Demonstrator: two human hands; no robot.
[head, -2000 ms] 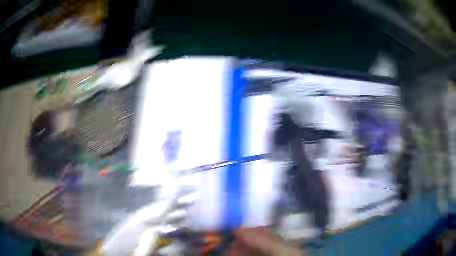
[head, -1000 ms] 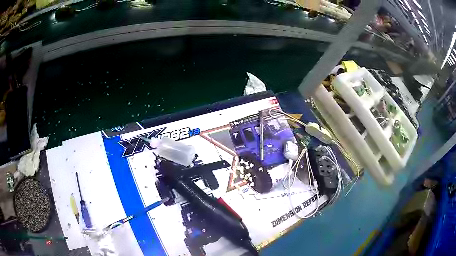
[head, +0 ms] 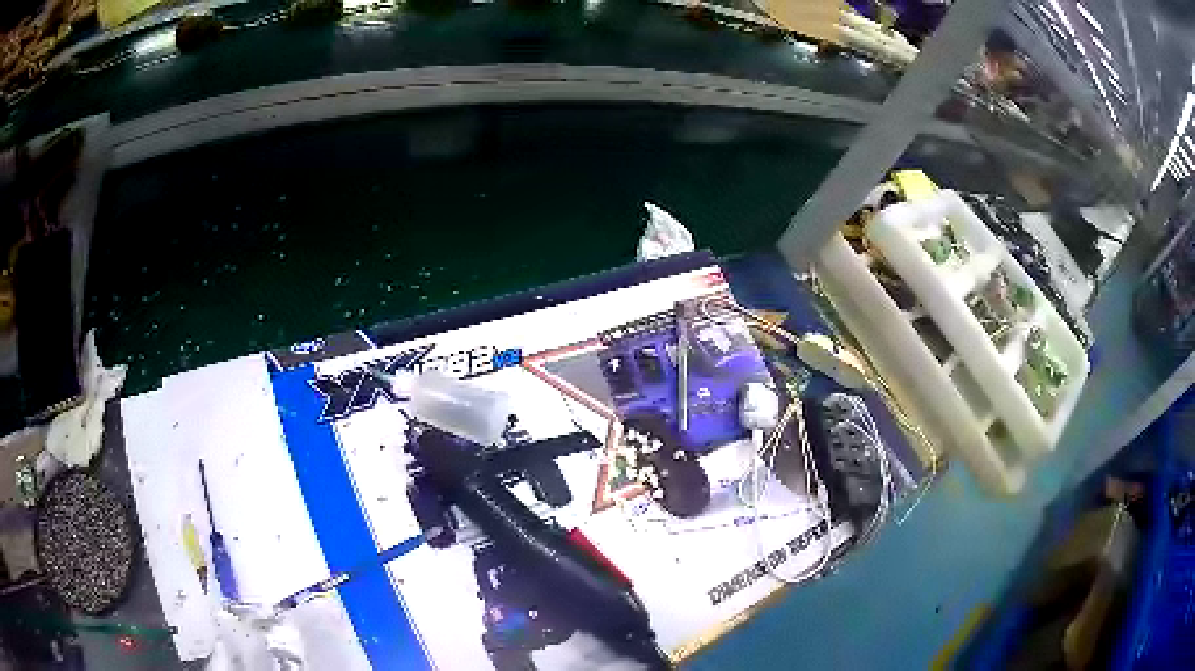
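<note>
A white blurred shape (head: 269, 640), which looks like my gloved left hand, is cut off by the bottom edge at lower left; its fingers and anything in it cannot be made out. My right hand is out of the picture. A screwdriver with a blue-purple handle (head: 224, 566) lies on white paper just above the white shape, beside a small yellowish stick (head: 195, 551). A thin blue stick (head: 374, 564) lies across the blue stripe. A black power screwdriver (head: 544, 544) lies over the printed cardboard, near a translucent white bottle-like piece (head: 452, 405).
A round dish of speckled grey bits (head: 84, 540) is at far left. Small pale pieces (head: 638, 461) lie on the truck picture. White cable and a black power strip (head: 849, 459) are at right, below white trays of green parts (head: 976, 315). The dark green belt (head: 433, 210) runs behind.
The view has swung right from the blurred earliest frame, where a gloved hand and a bare hand showed at the bottom. The bare hand has left the picture. The white shape has shifted slightly since the middle frame.
</note>
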